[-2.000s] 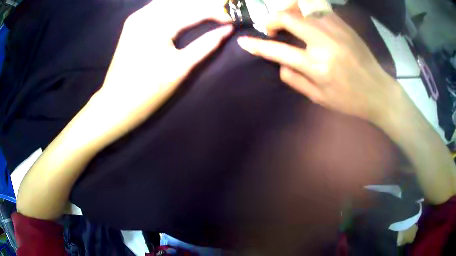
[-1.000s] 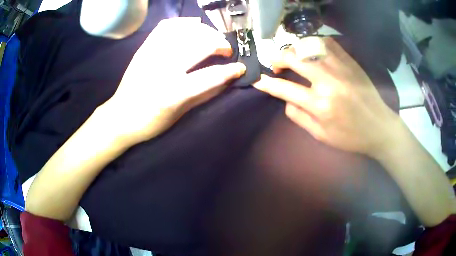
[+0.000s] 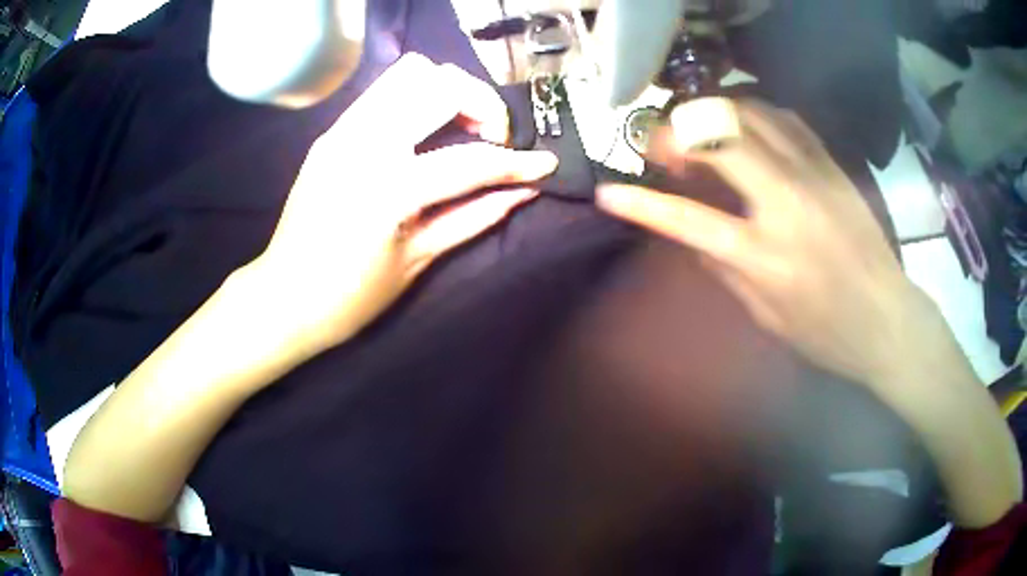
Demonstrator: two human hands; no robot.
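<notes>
A large dark navy garment point(image 3: 451, 416) spreads over the table and towards my lap. A folded dark strip point(image 3: 571, 167) of it lies under and in front of the metal presser foot point(image 3: 547, 104). My left hand point(image 3: 394, 191) holds the strip's left side, thumb and fingertips close together just below the foot. My right hand point(image 3: 788, 214) is to the right of the foot. Its index fingertip touches the cloth at the strip's right edge, and its other fingers are raised, slightly blurred, with a pale wrap on one.
The white sewing machine head point(image 3: 642, 45) stands above the foot, with a rounded white part point(image 3: 285, 51) at upper left. A pinkish tool point(image 3: 963, 231) lies at right on the white table point(image 3: 944, 298). A blue surface point(image 3: 32, 416) edges the far left.
The machine parts have come lower into view. My left fingers have spread on the strip. My right hand has shifted slightly right, its fingers opening away from the foot.
</notes>
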